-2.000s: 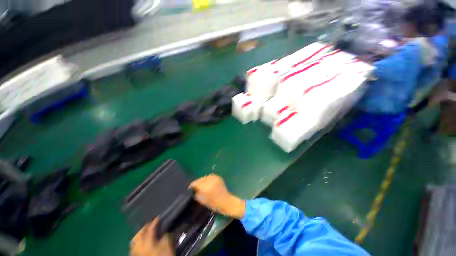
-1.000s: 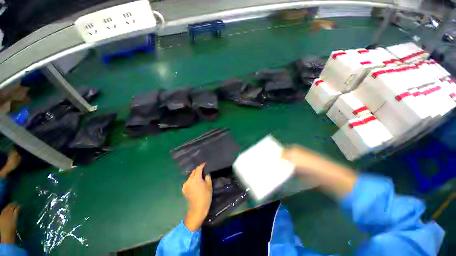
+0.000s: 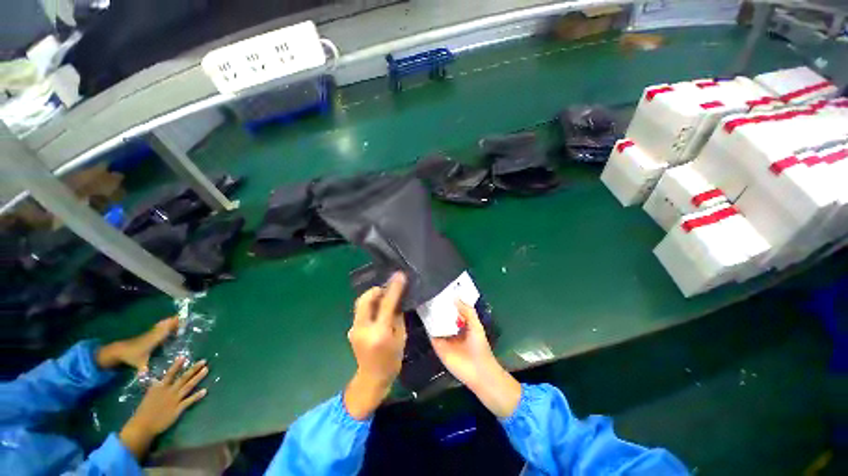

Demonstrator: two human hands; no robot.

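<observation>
A black plastic bag point(image 3: 395, 228) is raised over the bench in front of me, its mouth towards me. A white product box point(image 3: 449, 305) is partly inside the bag; its near end with a bit of red shows. My right hand point(image 3: 468, 351) grips the box's near end. My left hand point(image 3: 377, 330) holds the bag's edge at the left of the box. More flat black bags point(image 3: 426, 364) lie under my hands at the bench's front edge.
Packed black bags point(image 3: 518, 165) lie in a row across the green bench point(image 3: 279, 325). White boxes point(image 3: 711, 246) are piled at right. Another person's hands point(image 3: 167, 400) touch clear scraps at left. A metal post point(image 3: 93, 223) and shelf with power strip point(image 3: 270, 58) stand beyond.
My right hand has moved left with the white box, which has entered the bag. The bag has been lifted from the stack. The other person's hands have moved further into view.
</observation>
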